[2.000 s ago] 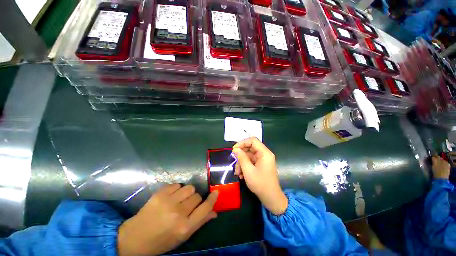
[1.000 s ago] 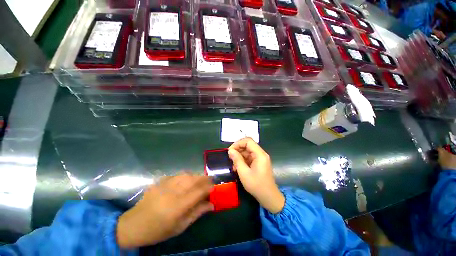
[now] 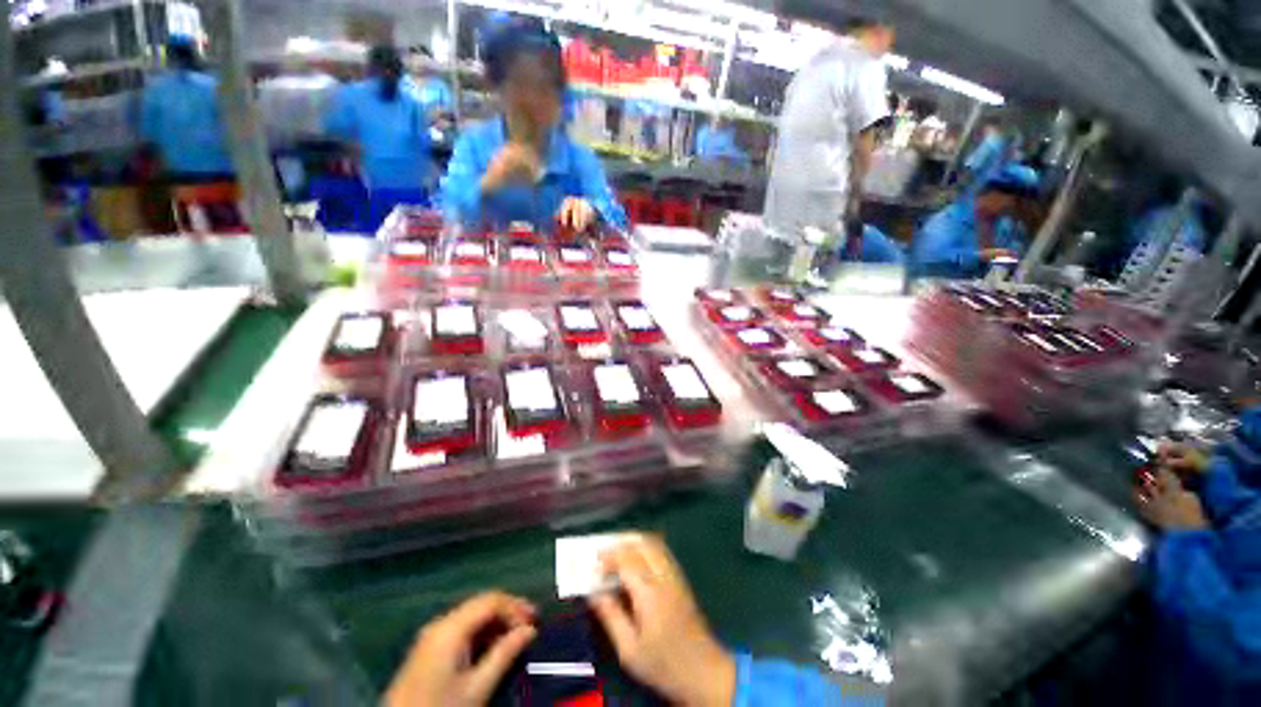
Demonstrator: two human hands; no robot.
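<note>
A handheld device [image 3: 560,677] with a dark screen and a red lower part lies on the green bench, cut off by the bottom edge. My left hand [image 3: 463,652] is at its left side with curled fingers; blur hides whether it holds anything. My right hand [image 3: 656,615] is at the device's upper right, its fingertips over the edge of a white card [image 3: 578,564]. Whether the fingers pinch the card or a thin film cannot be told. The view is blurred.
Stacked clear trays [image 3: 456,500] of red-and-black devices stand beyond the hands. A white bottle [image 3: 783,514] with a white wipe on top is at right, with shiny film scraps [image 3: 849,633] nearer. A person [image 3: 528,138] sits across; another person's hands [image 3: 1173,486] are far right.
The view has tilted up, so the device and hands sit lower and people show beyond. My left hand has moved off the device's red part to its upper left side.
</note>
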